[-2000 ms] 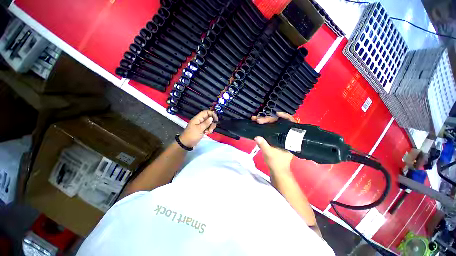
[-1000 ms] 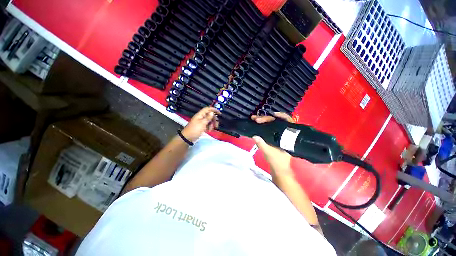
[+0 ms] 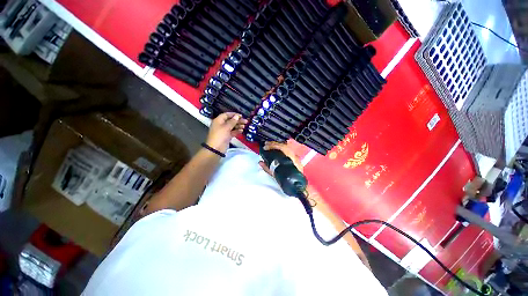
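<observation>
Glossy black door lock handles [image 3: 263, 75] lie side by side in rows, with bright silvery rings at some ends. My right hand [image 3: 279, 155] is wrapped around a dark electric screwdriver [image 3: 288, 176]. Its body is steeply tilted, with the rear towards my chest and the nose end at the near handle ends; the tip is hidden. My left hand [image 3: 226, 130], with a black band on its wrist, has its fingertips together at the near handle ends, left of the screwdriver. Whether it pinches a screw or touches a handle cannot be seen.
The red sheet [image 3: 382, 167] lies under the handles. A small open dark box [image 3: 373, 14] stands at the far edge. Perforated trays [image 3: 454, 55] are stacked beyond. The power cord [image 3: 376, 221] runs right across the bench edge. An open carton [image 3: 87, 225] is below left.
The screwdriver has swung from lying nearly level to the right to a steep tilt, its rear now near my chest. The cord now stretches further left. My left hand has moved slightly left and up.
</observation>
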